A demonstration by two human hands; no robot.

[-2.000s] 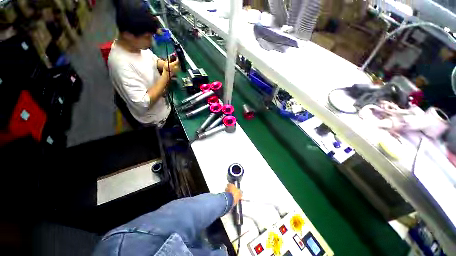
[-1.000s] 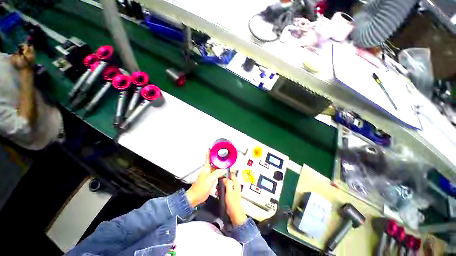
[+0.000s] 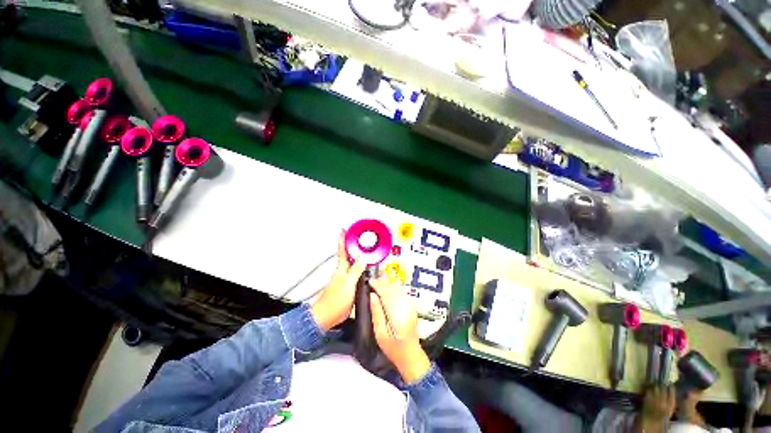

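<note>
A hair dryer [image 3: 369,242] with a magenta head ring is held upright in front of me, ring facing up towards me, over the near left edge of the test panel [image 3: 434,303]. My left hand [image 3: 336,293] is closed around the upper handle just below the head. My right hand [image 3: 396,320] is on the handle's other side, a little lower. The dark handle runs down between my hands. The panel shows two dark-framed displays, yellow round buttons and a small red switch. The plug cannot be made out.
Several magenta-ringed dryers [image 3: 174,188] lie at the bench's left. A boxed instrument [image 3: 505,314] and a grey dryer [image 3: 558,328] are on the cream board at right. Another person's hand [image 3: 656,412] is at lower right. A shelf [image 3: 473,93] runs above.
The view has swung right, showing more dryers and another person's hand there. The dryer, picked up with one hand at first, is now in both hands, its magenta ring still facing me.
</note>
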